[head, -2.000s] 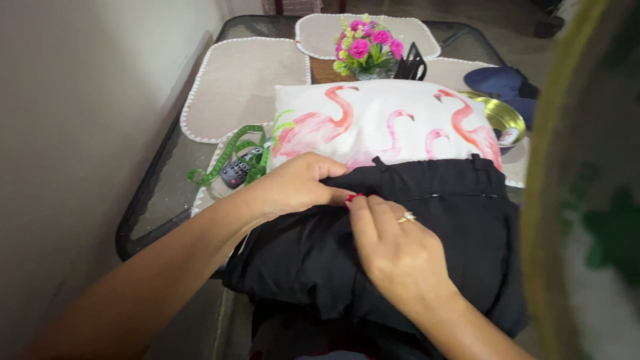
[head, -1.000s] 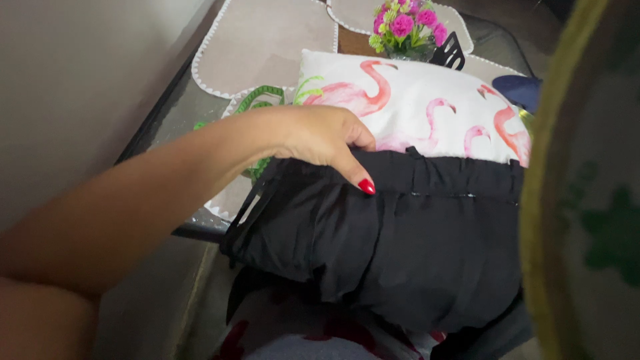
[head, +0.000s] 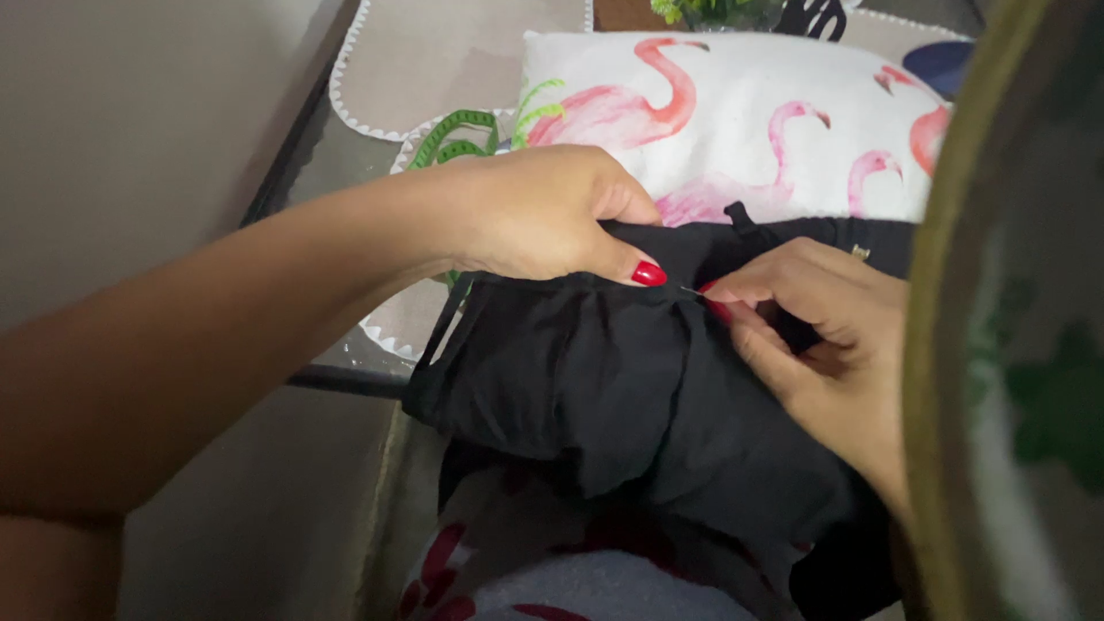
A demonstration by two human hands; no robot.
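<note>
A black fabric garment [head: 604, 371] with a gathered waistband lies over a white cushion printed with flamingos [head: 733, 112]. My left hand [head: 552, 216] grips the waistband, its red-nailed thumb pressed on top and the fingers behind the cloth. Just right of that thumb, my right hand [head: 811, 328] pinches a thin sewing needle [head: 690, 291] between thumb and forefinger, close against the black cloth. A small black loop of fabric stands up from the waistband's upper edge. Whether the needle's point is inside the cloth cannot be told.
Beige placemats [head: 466, 60] with white scalloped edges lie on a glass table [head: 345, 155]. A green measuring tape [head: 457, 138] is coiled left of the cushion. Leaves of a plant [head: 716, 12] show at the top. A large blurred round-rimmed object [head: 931, 259] blocks the right side.
My right hand, out of view one second ago, is back at the waistband with the needle. My left hand keeps its hold on the cloth. The view is closer over the garment.
</note>
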